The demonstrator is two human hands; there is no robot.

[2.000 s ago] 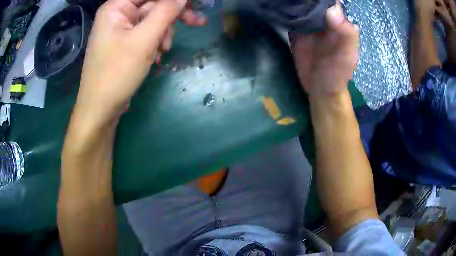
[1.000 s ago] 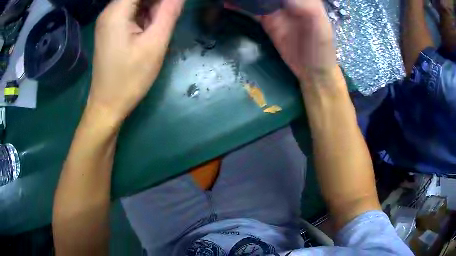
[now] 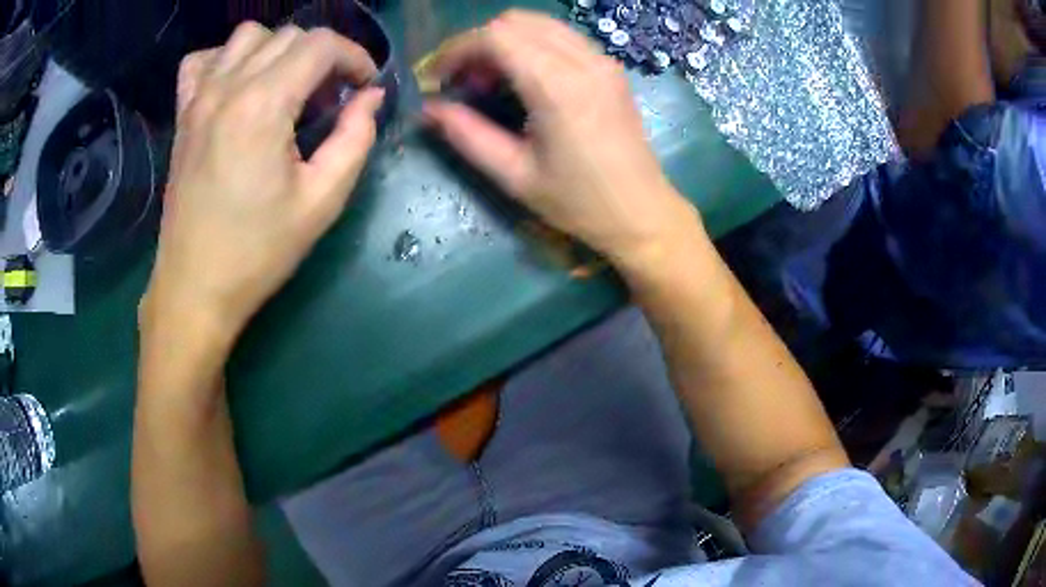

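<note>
A dark plastic housing (image 3: 396, 92) is at the top centre, mostly hidden by my hands. My left hand (image 3: 270, 138) is curled around its left side, thumb and fingers on it. My right hand (image 3: 551, 126) is bent at the housing's right side, with thumb and fingertips pointing at it. A small yellowish bit shows by the right fingertips; I cannot tell what it is or whether the right hand grips anything. Another dark open housing (image 3: 90, 172) stands at the left.
A pile of small dark caps with silvery centres (image 3: 660, 29) lies by the bubble wrap (image 3: 803, 109). Dark crumbs (image 3: 407, 244) lie on the green bench (image 3: 344, 367). A clear bottle (image 3: 23, 441) is at far left. Another person's blue sleeve (image 3: 952, 229) is at right.
Both hands have come closer together around the dark housing, the right hand moving left and down. The view has shifted, so more of the cap pile shows and the right forearm slants more.
</note>
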